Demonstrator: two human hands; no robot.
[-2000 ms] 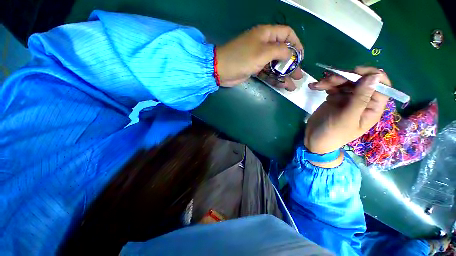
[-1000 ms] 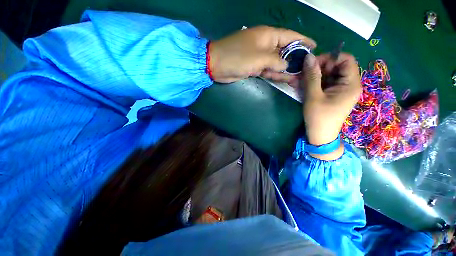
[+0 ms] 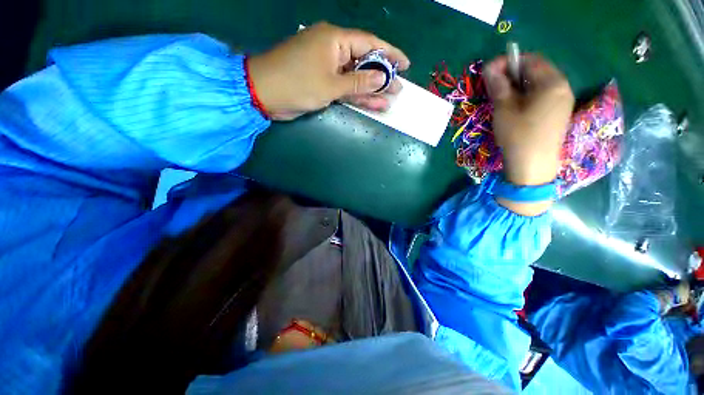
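Note:
My left hand [image 3: 328, 73] holds a round unit [image 3: 375, 71] with a silver rim and a dark face, at the upper middle. A white strip [image 3: 421, 112] lies under and beside that hand. My right hand [image 3: 529, 108] is blurred and grips the grey metal tweezers [image 3: 514, 62]; their tips cannot be made out. The right hand is over a tangled heap of small coloured bands [image 3: 476, 139], and its palm and wrist hide part of the heap. A bulging clear bag of bands [image 3: 593, 143] lies just right of the hand.
A crinkled clear plastic bag [image 3: 644, 177] lies at right. Small shiny pieces [image 3: 641, 48] lie on the green mat at right. A yellow band [image 3: 504, 26] lies near a second white strip [image 3: 478, 8] at the top. Another person's blue sleeve [image 3: 617, 332] shows at lower right.
My right hand has moved away from the round unit, rightward over the coloured heap. The unit stays in my left hand, now showing its dark face. The whole view has shifted.

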